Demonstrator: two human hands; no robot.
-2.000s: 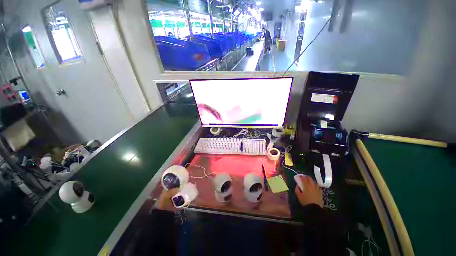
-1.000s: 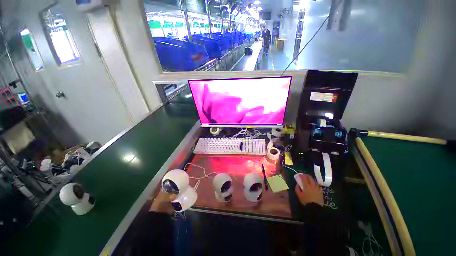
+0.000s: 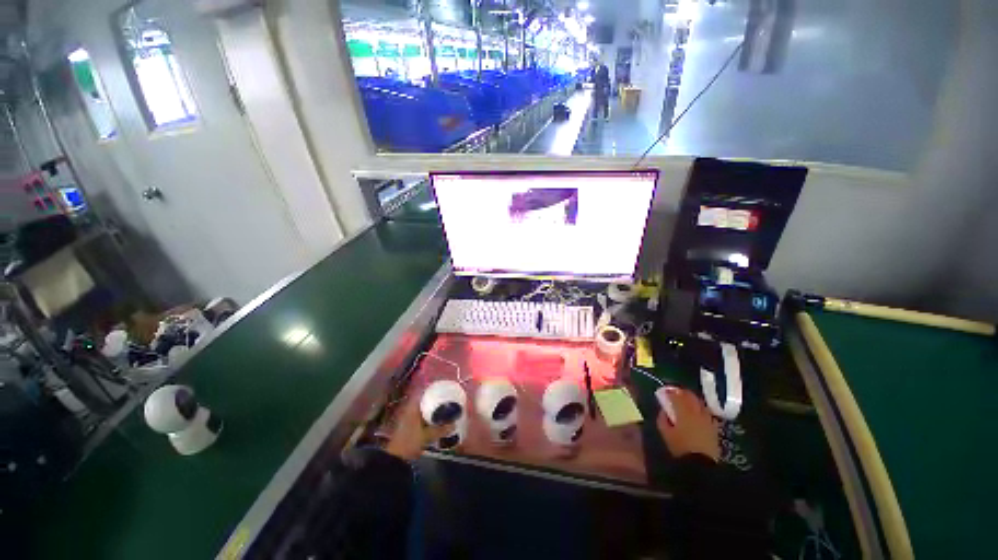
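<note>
Three white cameras stand upright in a row on the reddish mat [image 3: 525,454]: a left one [image 3: 444,400], a middle one [image 3: 498,407] and a right one [image 3: 564,409]. My left hand [image 3: 412,430] is at the left camera's lower left side, its fingers against the base; a thin white cable runs behind that camera. My right hand [image 3: 689,427] rests over the white mouse [image 3: 669,405], right of the sticky notes [image 3: 618,406]. The monitor [image 3: 545,224] shows a white window with a small dark picture.
Another camera [image 3: 184,419] stands on the left green belt [image 3: 285,372]. A keyboard [image 3: 514,318] and tape roll [image 3: 610,340] lie behind the mat. A label printer [image 3: 731,295] with raised lid stands right of the monitor. A yellow-edged green surface [image 3: 930,394] is at right.
My left hand and the left camera have moved right, closer to the middle camera, and the camera stands more upright. The screen's pink picture has given way to a white window. The view has shifted slightly.
</note>
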